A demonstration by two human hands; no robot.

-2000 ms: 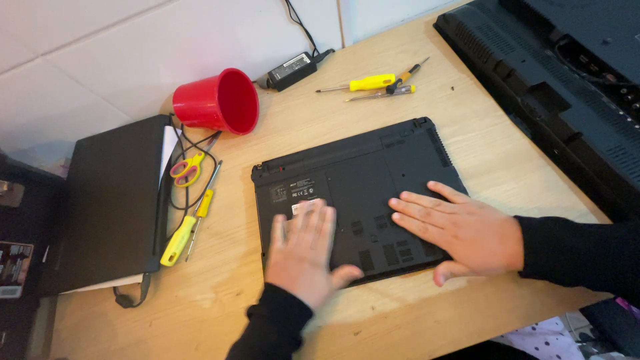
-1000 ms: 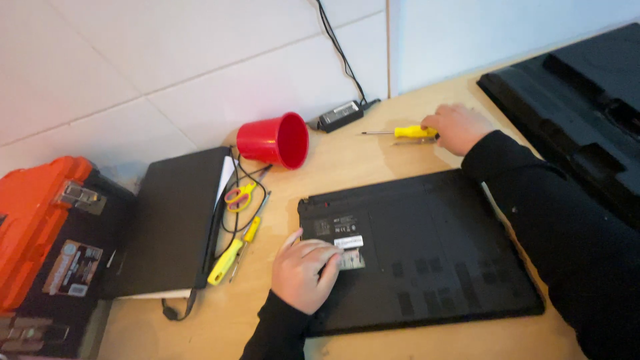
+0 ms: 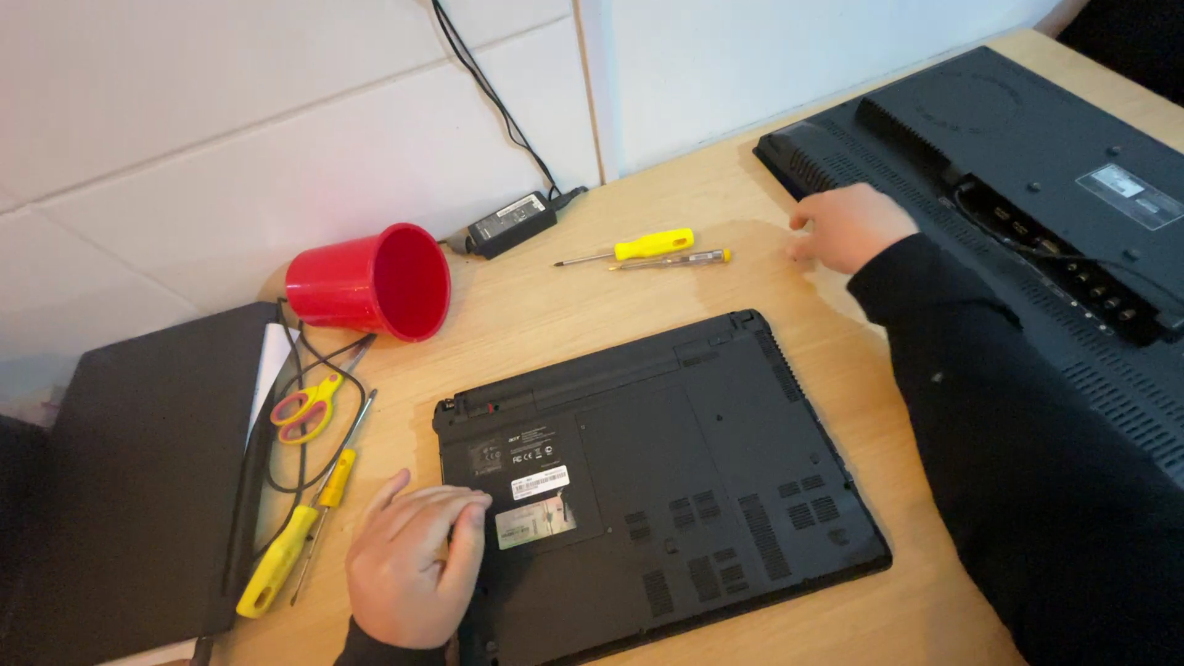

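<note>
A black Acer laptop lies upside down on the wooden table, its vented base and stickers facing up. My left hand rests at its left edge with the fingers curled; whether it grips the edge is unclear. Over the table by the flat-screen's near edge is my right hand, fingers bent, with no tool visible in it. To its left lie a yellow-handled screwdriver and a clear-handled tester screwdriver, side by side.
A black flat-screen lies face down at right. Behind are a black power adapter and a red plastic cup on its side. At left are scissors, a yellow screwdriver, another screwdriver, cables and a black folder-like item.
My right hand has gone from the laptop to the yellow screwdriver, then right, away from it. The dark screwdriver seen earlier beside the tester is no longer there. My left hand stays by the laptop's left side.
</note>
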